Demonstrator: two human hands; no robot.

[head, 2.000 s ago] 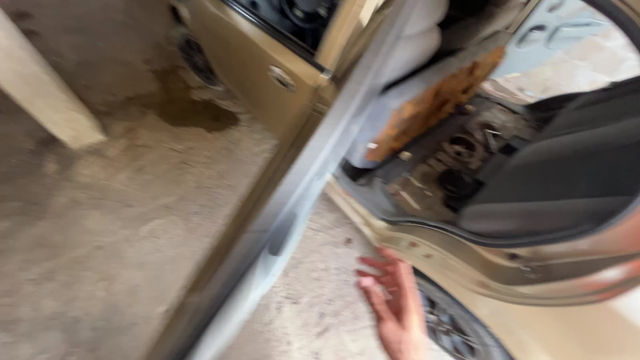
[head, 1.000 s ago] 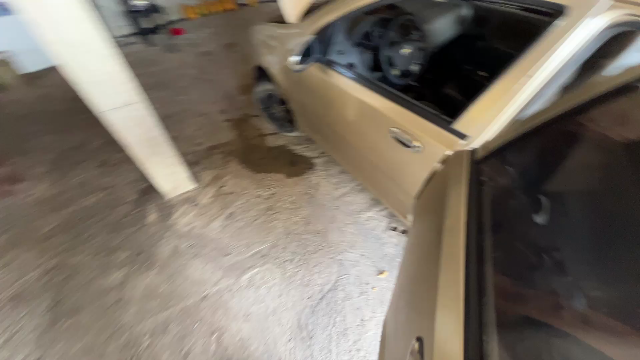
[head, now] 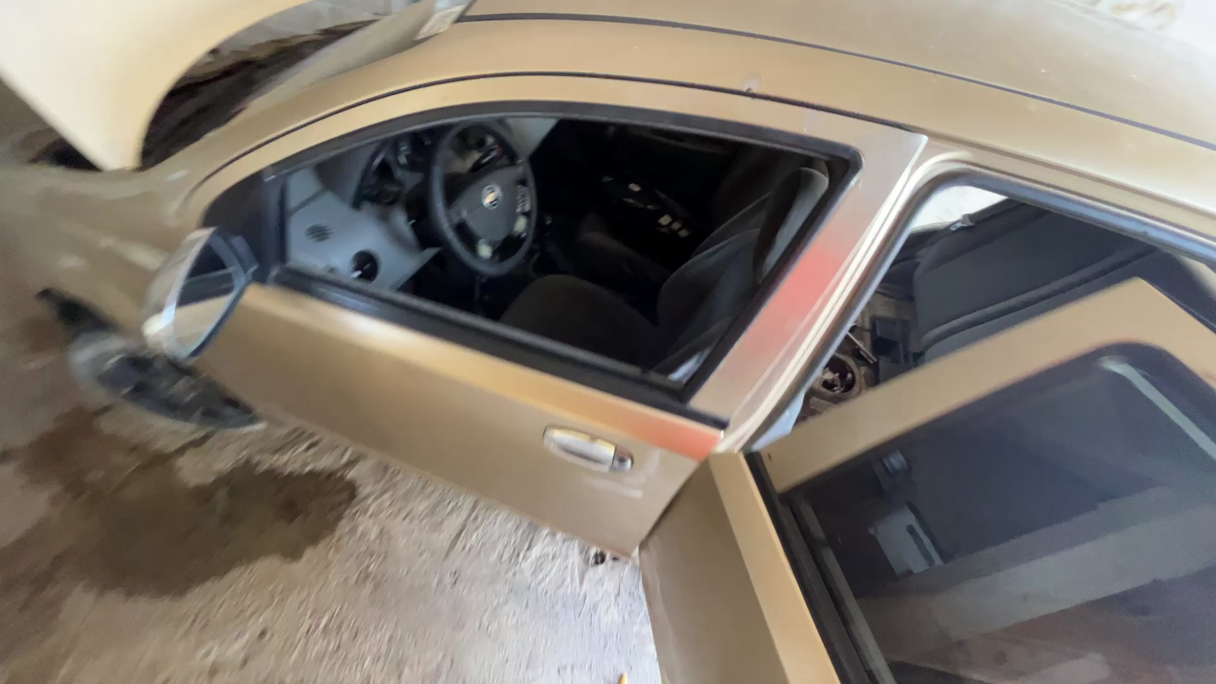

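Observation:
Neither my left hand nor my right hand shows in the head view, so what they hold or touch is hidden. A gold car fills the view. Its front door (head: pixel 427 408) is closed, with a chrome door handle (head: pixel 587 449) near its rear edge. Through the window opening I see the steering wheel (head: pixel 484 198) and a dark front seat (head: pixel 589 313). The rear door (head: pixel 731 560) stands swung out at the right, its dark glass (head: pixel 1026 532) reflecting light shapes. Behind it, the rear seat (head: pixel 1007 275) shows through the door opening.
The side mirror (head: pixel 199 294) sticks out at the left, above the front wheel (head: pixel 161 380). A raised hood (head: pixel 123 57) is at the upper left. Below the car lies rough concrete floor (head: pixel 380 589) with a dark wet stain (head: pixel 218 513).
A hand seen low in the frame two seconds ago is out of view now. The view has swung from the open rear doorway toward the closed front door.

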